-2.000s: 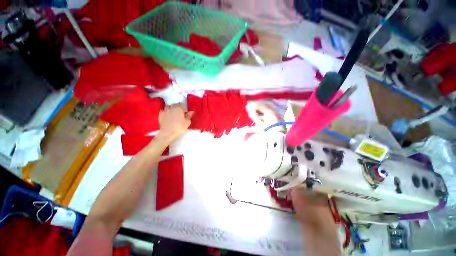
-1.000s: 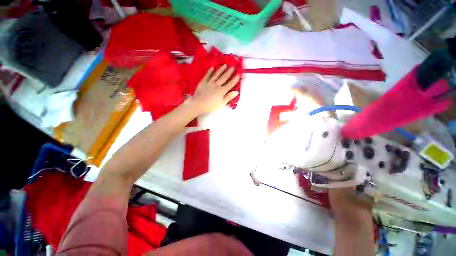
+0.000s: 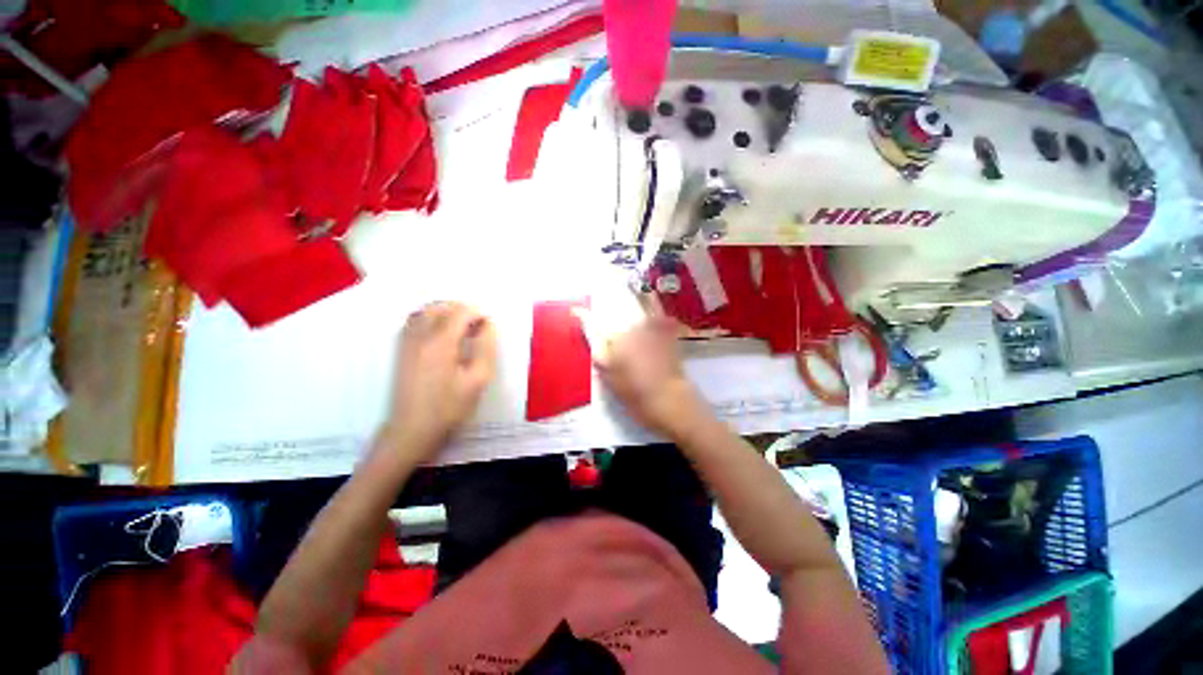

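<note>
A red rectangular fabric piece [image 3: 559, 363] lies flat on the white table, left of and below the needle area. My right hand [image 3: 640, 359] is at its right edge, just below the presser foot [image 3: 640, 280], fingers bent. Glare hides whether it grips anything. My left hand [image 3: 445, 363] is on the table left of the piece, apart from it, fingers curled and blurred; whether it holds anything cannot be told. Another red piece [image 3: 538, 132] lies behind, left of the machine head [image 3: 844, 172]. Sewn red pieces [image 3: 778, 297] are heaped under the machine arm.
Stacked and fanned red pieces [image 3: 350, 145] lie at the back left, beside cardboard [image 3: 112, 343]. Orange-handled scissors [image 3: 864, 363] and small tools [image 3: 910, 359] lie right of the heap. Blue crates [image 3: 877, 528] stand below the table. A pink holder [image 3: 640, 53] rises above the machine head.
The view has swung right and down. My left hand has left the stacked red pieces and come to the front table area. My right hand has come out from under the machine arm.
</note>
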